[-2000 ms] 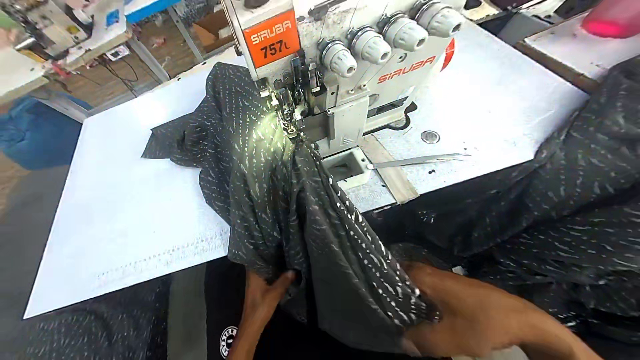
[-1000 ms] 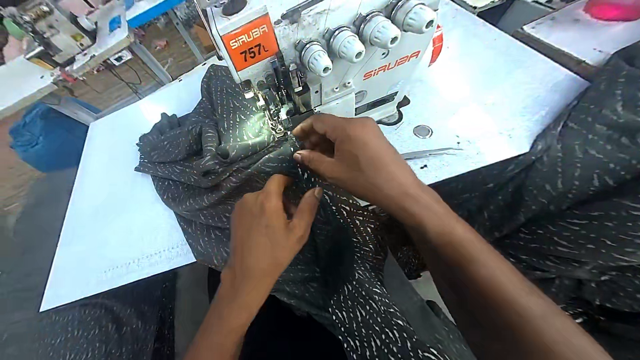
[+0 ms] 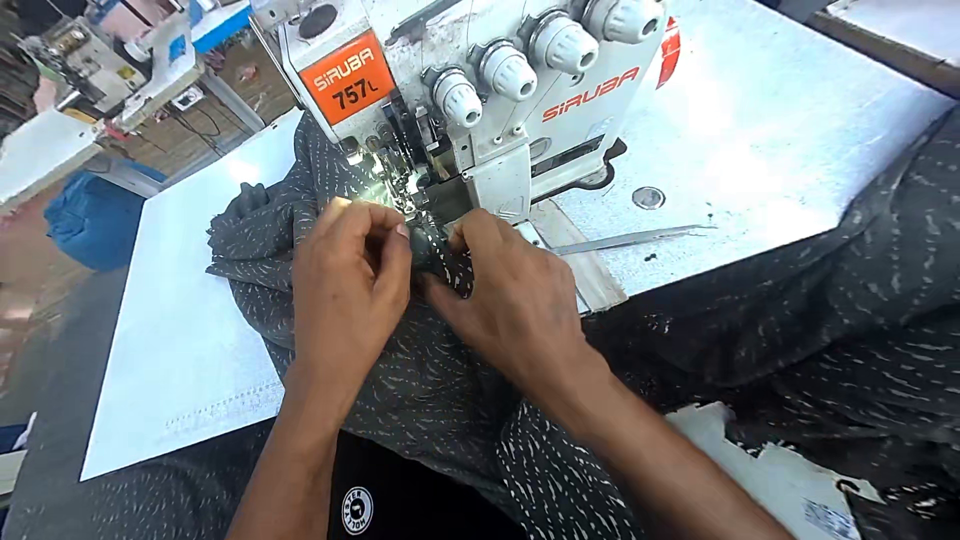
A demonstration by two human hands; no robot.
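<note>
Dark grey fabric with white dashes [image 3: 420, 382] is bunched on the white table under the needle area of a Siruba overlock sewing machine [image 3: 480, 97]. Just in front of the lit presser foot [image 3: 409, 199], my left hand [image 3: 349, 277] pinches the fabric, thumb against forefinger. Close beside it on the right, my right hand [image 3: 514, 292] grips the fabric edge, its fingertips partly hidden by the hand itself. From there the cloth hangs over the table's front edge toward my lap. Metal tweezers [image 3: 630, 238] lie on the table right of my right hand.
More patterned fabric [image 3: 840, 300] is heaped along the right front edge. Tension dials [image 3: 562, 45] stick out from the machine. Behind left are another sewing machine [image 3: 94, 67] and a blue bundle [image 3: 94, 217] on the floor. A torn pale sheet [image 3: 765, 472] lies at lower right.
Both hands were low on the hanging cloth two seconds ago; they are now up by the presser foot. Since one second ago my left hand has moved up to the foot, and my right hand slightly back.
</note>
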